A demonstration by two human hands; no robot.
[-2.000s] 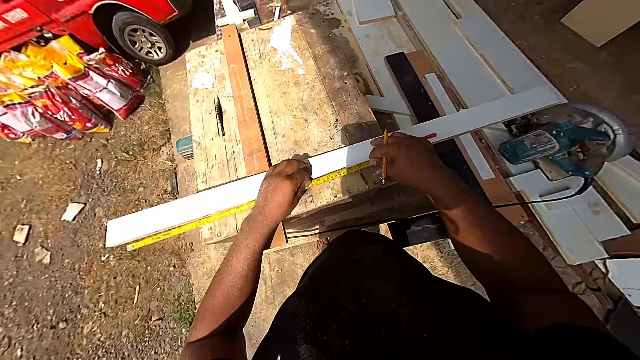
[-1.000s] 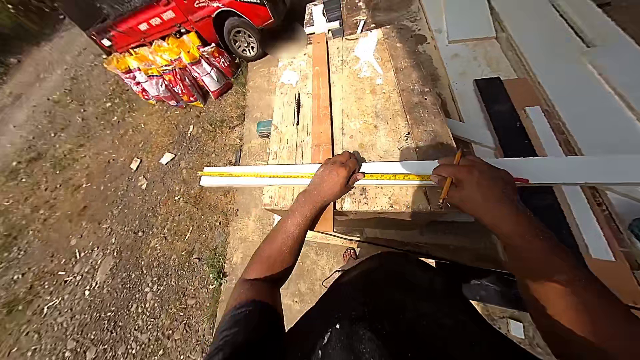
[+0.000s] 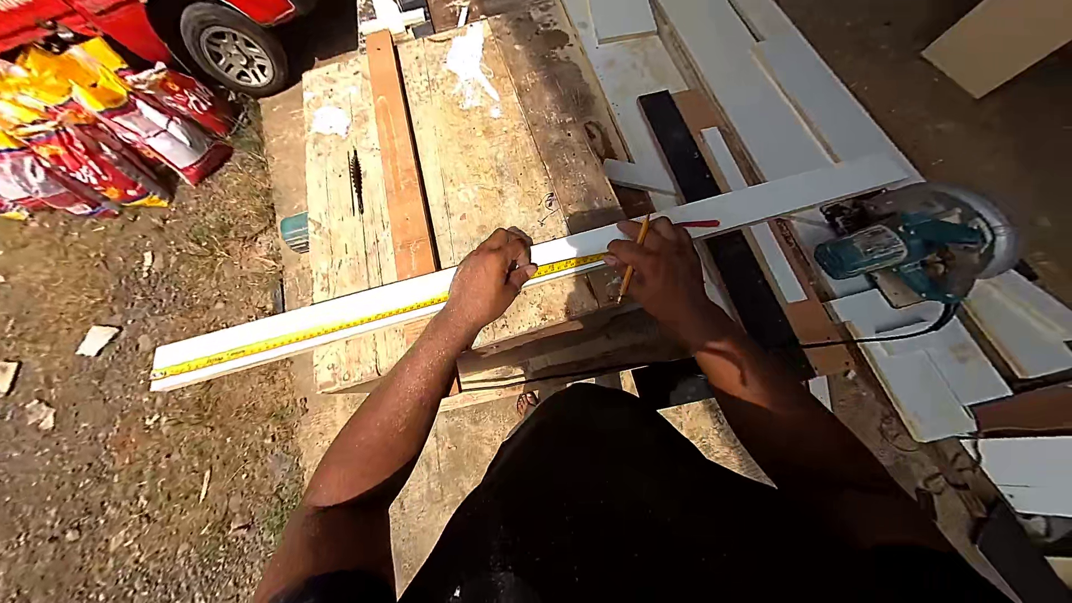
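A long white board [image 3: 402, 295] lies across the plywood top of a saw table [image 3: 494, 176], its left end past the table's edge. Along the board's near side runs a yellow measuring tape [image 3: 335, 327]. My left hand [image 3: 490, 280] presses tape and board near the middle, fingers curled. In my right hand [image 3: 663, 268], which rests on the board farther right, is a yellow pencil [image 3: 635, 260]; the tape runs in under this hand. A red object [image 3: 699, 224] sticks out beyond its fingers. A saw blade [image 3: 356, 180] rises from the tabletop, left of a brown wooden strip [image 3: 400, 167].
A teal circular saw [image 3: 904, 247] with a cord sits at the right on white boards [image 3: 930, 352]. Black and white strips lie beside the table. Colourful filled bags [image 3: 100, 126] and a red vehicle with a wheel [image 3: 234, 48] are at the upper left.
The view has swung left and back again. The tape, seen along the board's middle one second ago, now lies along its near side. Both hands stay at the board and the pencil remains held.
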